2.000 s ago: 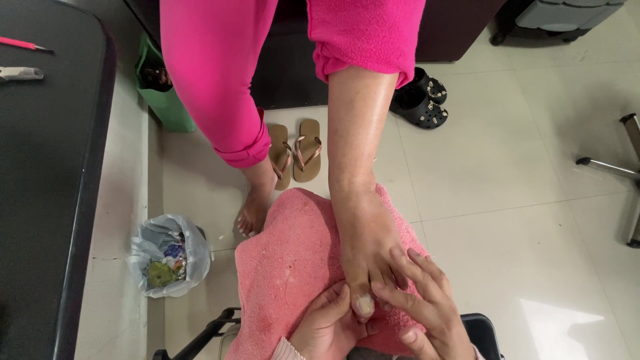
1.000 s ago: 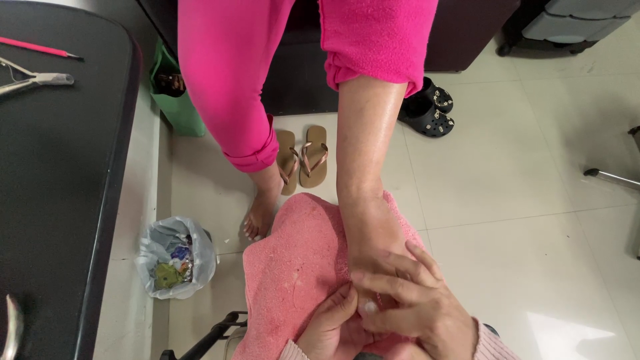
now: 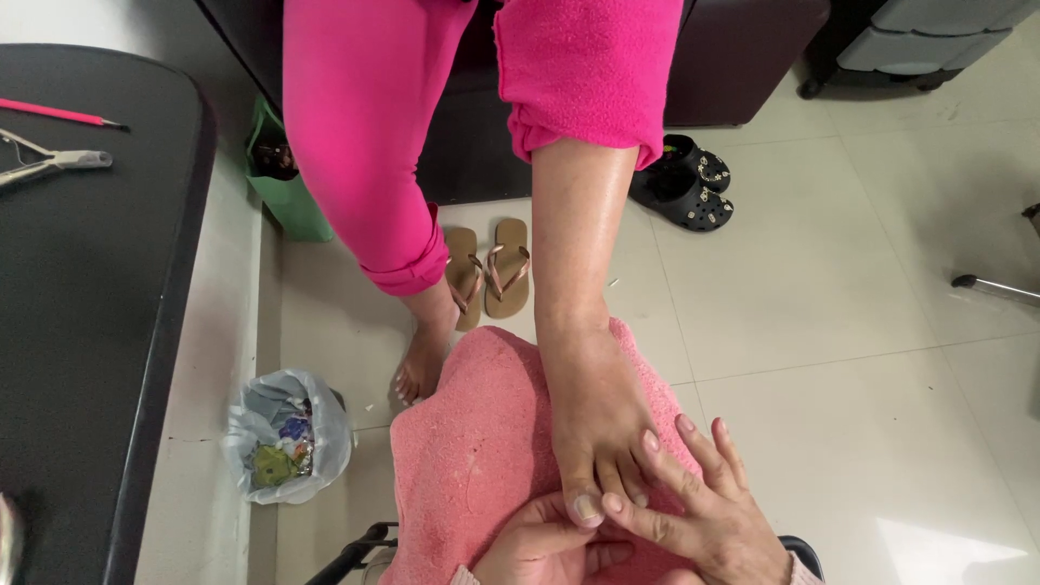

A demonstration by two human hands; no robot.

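Observation:
Another person's bare foot [image 3: 589, 390] rests on a pink towel [image 3: 471, 431], toes pointing down toward me. My left hand [image 3: 548, 540] holds the big toe [image 3: 583, 504] from below, its thumb beside the nail. Fingers spread, my right hand [image 3: 707, 504] lies at the smaller toes, with its index fingertip near the side of the big toe. No tool shows in either hand. Part of my right thumb is cut off by the lower edge of the view.
At left, a black table [image 3: 89, 284] bears metal nippers [image 3: 61, 158] and a pink-handled tool [image 3: 61, 111]. A lined waste bin [image 3: 284, 439] stands below. Sandals [image 3: 508, 268], black clogs [image 3: 691, 191], a green bag [image 3: 288, 191] and a wheeled cart [image 3: 918, 49] are on the floor.
My right hand's fingers, which lay over the foot and toes a second ago, have moved to the right and spread. The big toenail is uncovered now. My left hand stays at the big toe.

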